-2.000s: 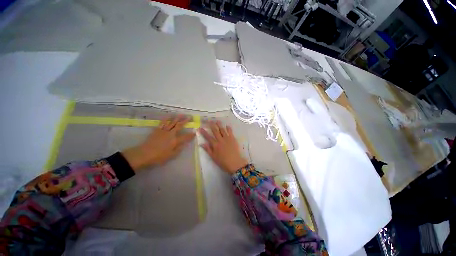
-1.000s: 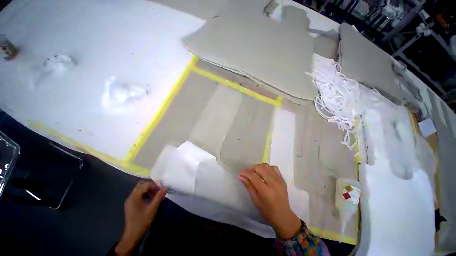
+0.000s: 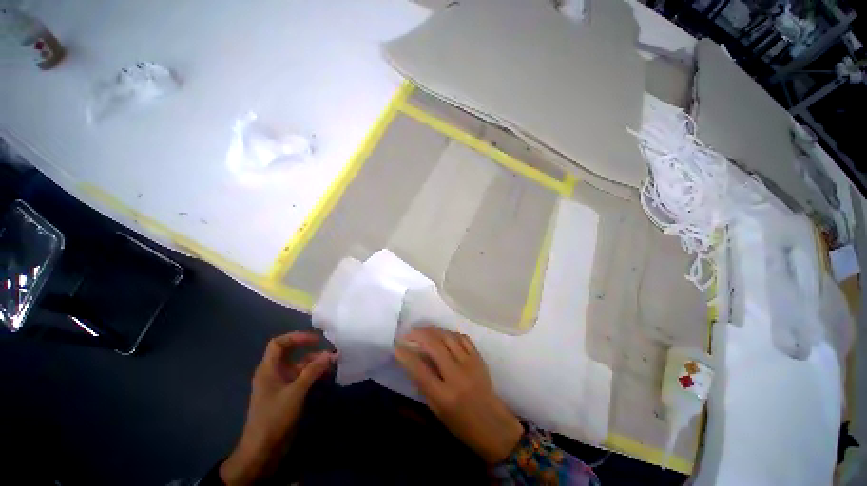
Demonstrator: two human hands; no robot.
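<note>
A thin white garment panel [image 3: 542, 370] lies in the yellow-taped area [image 3: 347, 190] at the near edge, with one strap pointing away from me. Its left part is folded up in a white flap [image 3: 366, 299]. My right hand [image 3: 458, 384] rests on the panel at the fold, fingers bent. My left hand [image 3: 285, 391] is at the table's edge, thumb and fingers close together at the panel's lower left corner; whether they pinch the cloth is hard to tell.
A glue bottle [image 3: 686, 384] lies at the right beside white cut panels [image 3: 775, 380]. A pile of white strips [image 3: 683, 176] and grey-beige panels [image 3: 532, 81] are beyond. Crumpled white scraps [image 3: 266, 149] and another bottle [image 3: 40, 47] are at left. A clear-sided container [image 3: 28, 261] is below the edge.
The view has shifted. My right hand has moved left along the panel to the fold. The panel now lies flatter around its neck curve, and my left hand stays at the left corner.
</note>
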